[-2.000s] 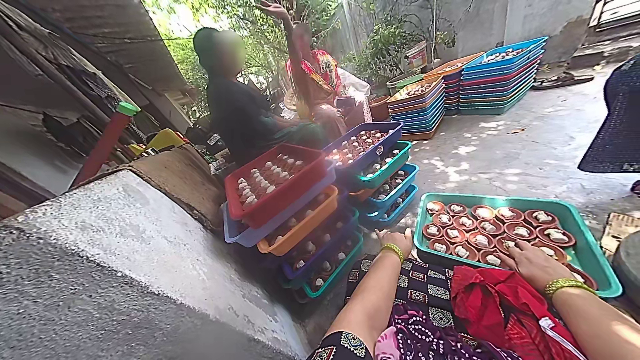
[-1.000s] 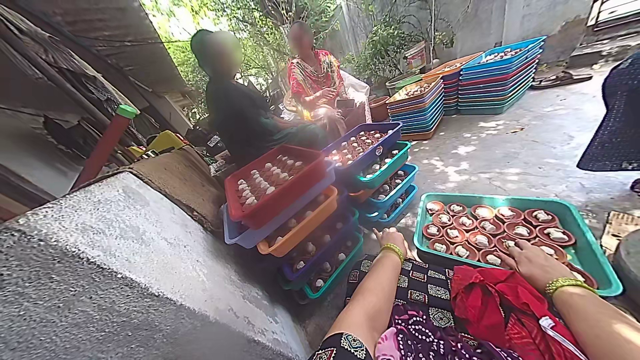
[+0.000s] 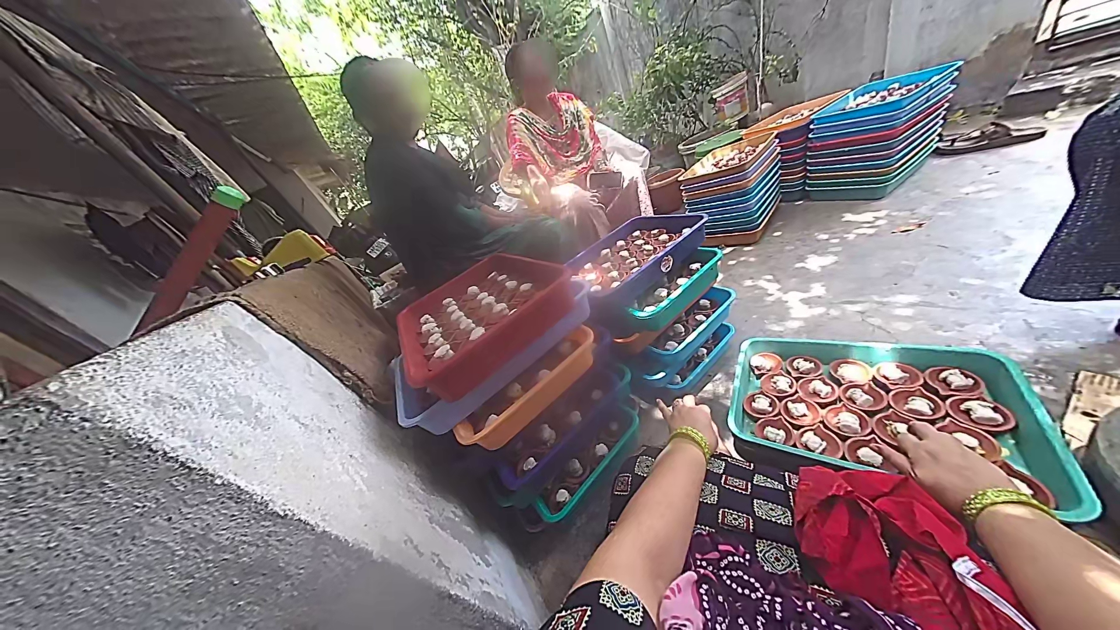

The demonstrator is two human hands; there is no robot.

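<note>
A green plastic tray [image 3: 1054,437] lies in front of me, filled with small round clay cups [image 3: 847,422] that each carry a whitish lump. My right hand [image 3: 941,464] reaches over the tray's near side, its fingertips at one of the cups; whether they grip anything cannot be told. Left of the tray, my left hand [image 3: 691,422] is beside the stacked trays, with no object visible in it. A red cloth [image 3: 884,525] lies over my patterned clothing, below the right hand.
Stacked trays of cups stand left, topped by a red tray [image 3: 490,350] and a purple tray [image 3: 643,276]. More tray stacks [image 3: 879,140] stand behind, near sandals [image 3: 989,137]. Two people [image 3: 429,201] sit at the back. A concrete ledge [image 3: 289,420] runs along the left.
The person at the back in patterned red clothing has lowered a raised arm. My left hand has shifted slightly; my right hand remains at the green tray.
</note>
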